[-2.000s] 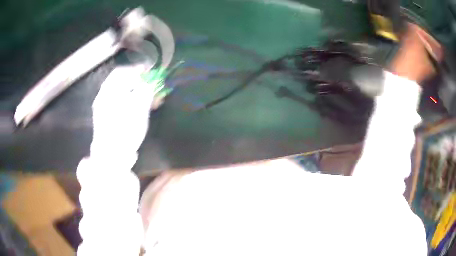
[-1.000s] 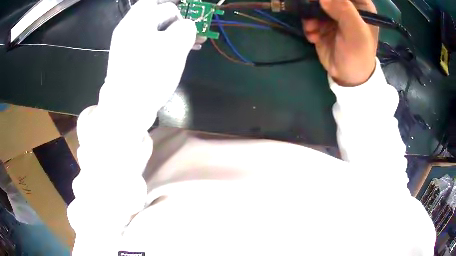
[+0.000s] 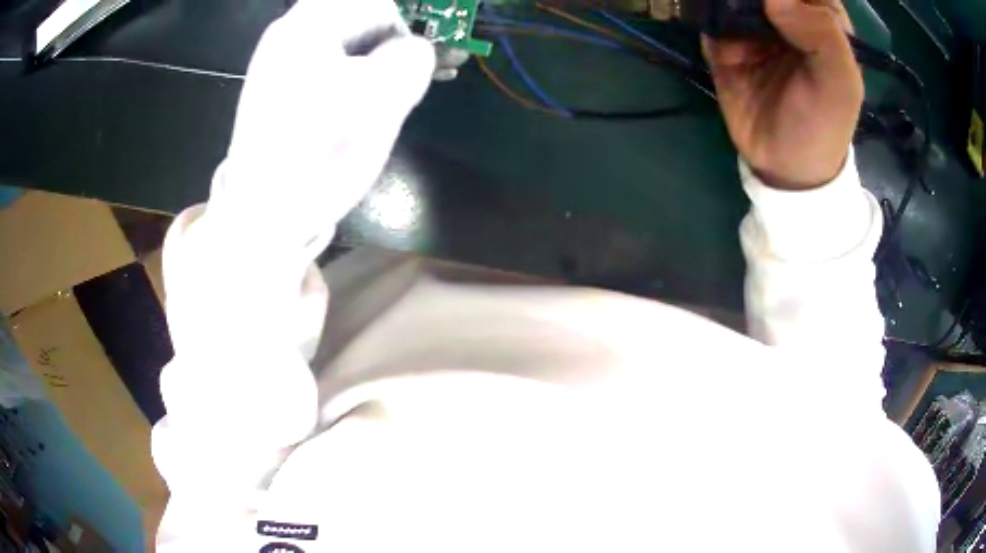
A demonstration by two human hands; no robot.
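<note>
My gloved left hand (image 3: 368, 54) holds a small green circuit board (image 3: 456, 19) at the top edge of the picture. Blue and brown leads (image 3: 527, 81) run from the board's right side to a black power cord (image 3: 638, 113). My bare right hand (image 3: 795, 97) grips the black handle of a soldering iron (image 3: 730, 15), with its metal part pointing left towards the board. The iron's tip is cut off or not clear at the top edge. A thin solder wire (image 3: 141, 67) runs from the left to my left hand.
A silver-white tube unit (image 3: 76, 24) lies at the top left. Black cords (image 3: 908, 254) lie on the dark bench at the right. An open cardboard box (image 3: 65, 254) is below left. A tray with bagged parts (image 3: 957, 437) is at the lower right. A yellow patch shows at the far right.
From a blurred earlier view, my right hand came from the right side holding the iron near the board. In the last second the hands and board shifted slightly up and right in view.
</note>
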